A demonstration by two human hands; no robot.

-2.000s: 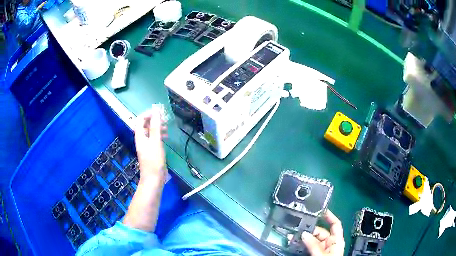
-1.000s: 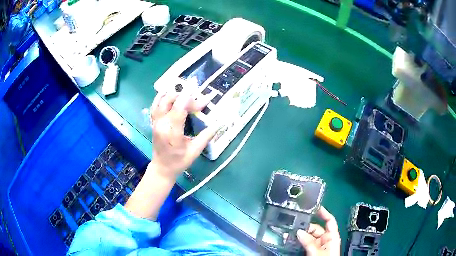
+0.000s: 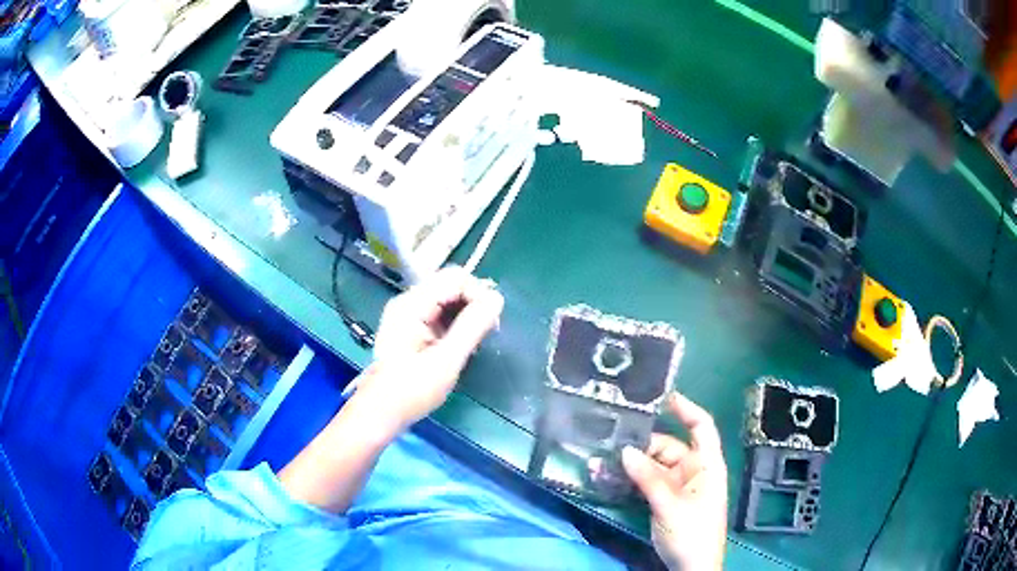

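My right hand [image 3: 683,474] grips a front housing [image 3: 602,418] by its lower right side. The housing is raised at the bench's near edge, with its black upper panel [image 3: 638,359] and central hexagonal hole facing me. My left hand [image 3: 429,340] is left of the housing, between it and the white tape dispenser [image 3: 429,178]. Its thumb and fingertips are drawn together. Whether a tiny clear piece is between them cannot be made out. A second front housing [image 3: 790,452] lies on the bench to the right of my right hand.
Two yellow button boxes [image 3: 687,207] flank a black fixture with a housing [image 3: 805,251]. A cream block [image 3: 870,128] is behind it. A cream ring [image 3: 943,352] and white scraps lie right. A blue bin [image 3: 67,363] with housings is left. More housings [image 3: 259,50] lie at the back.
My left hand reached to the dispenser's front, then came away right and nearer the held housing, its fingers drawing together. My right hand still holds the housing. The view has shifted right.
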